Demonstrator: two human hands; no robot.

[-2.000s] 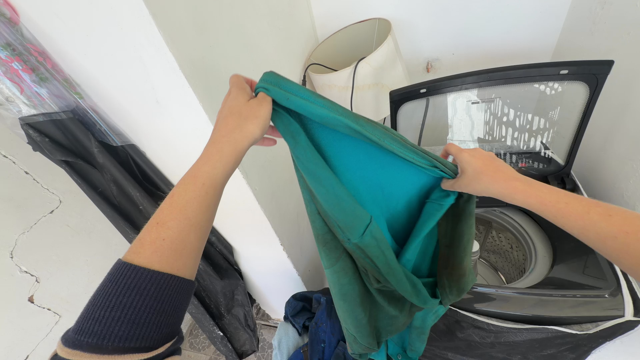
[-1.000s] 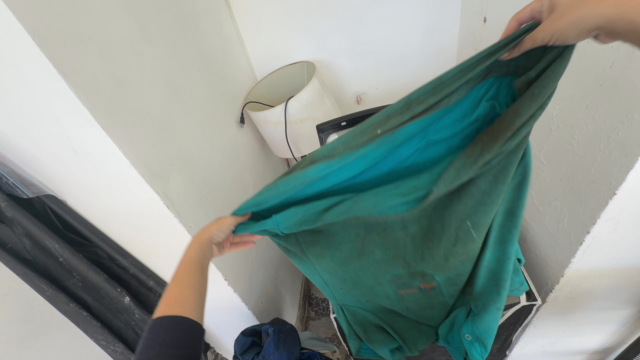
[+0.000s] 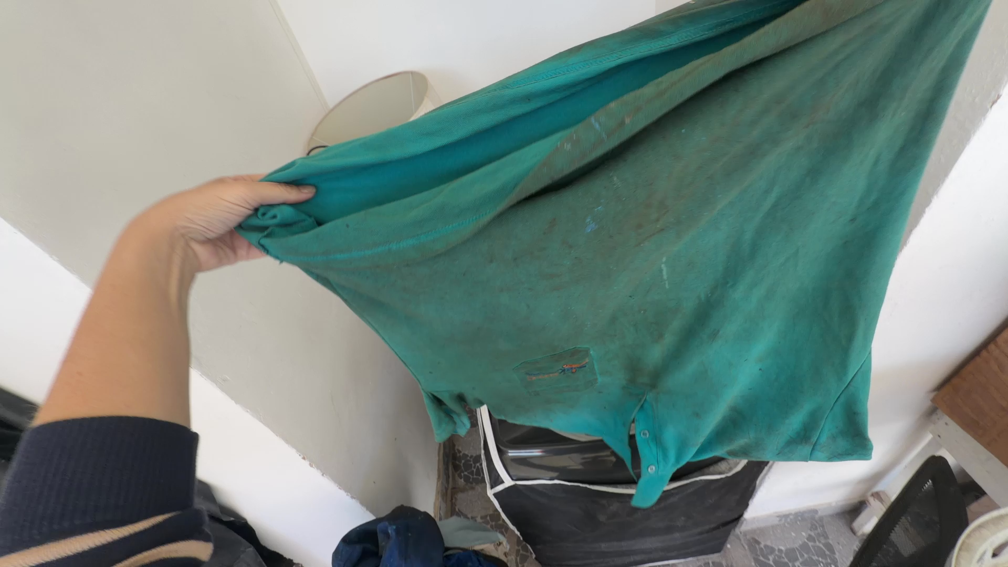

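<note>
My left hand (image 3: 228,220) grips one side of the hem of a green polo shirt (image 3: 630,260), thumb on top and fingers beneath. The shirt hangs upside down and stretched wide, its open hem running up to the upper right. Dark stains and pale specks mark the fabric. A pocket with small embroidery and the buttoned placket hang low, near the collar. My right hand is out of the frame, beyond the top right edge. Behind the shirt, the washing machine (image 3: 559,457) shows only its dark front part.
A lampshade (image 3: 378,106) stands behind the shirt's upper left. Dark blue clothes (image 3: 402,539) lie at the bottom, beside the machine's black fabric cover (image 3: 622,520). At right are a black mesh chair part (image 3: 917,512) and a wooden board (image 3: 976,394). Walls rise at left and right.
The shirt, bunched between both hands two seconds ago, is now spread wide, its stained face toward me. My right hand has moved up and right, out of view. The view has shifted.
</note>
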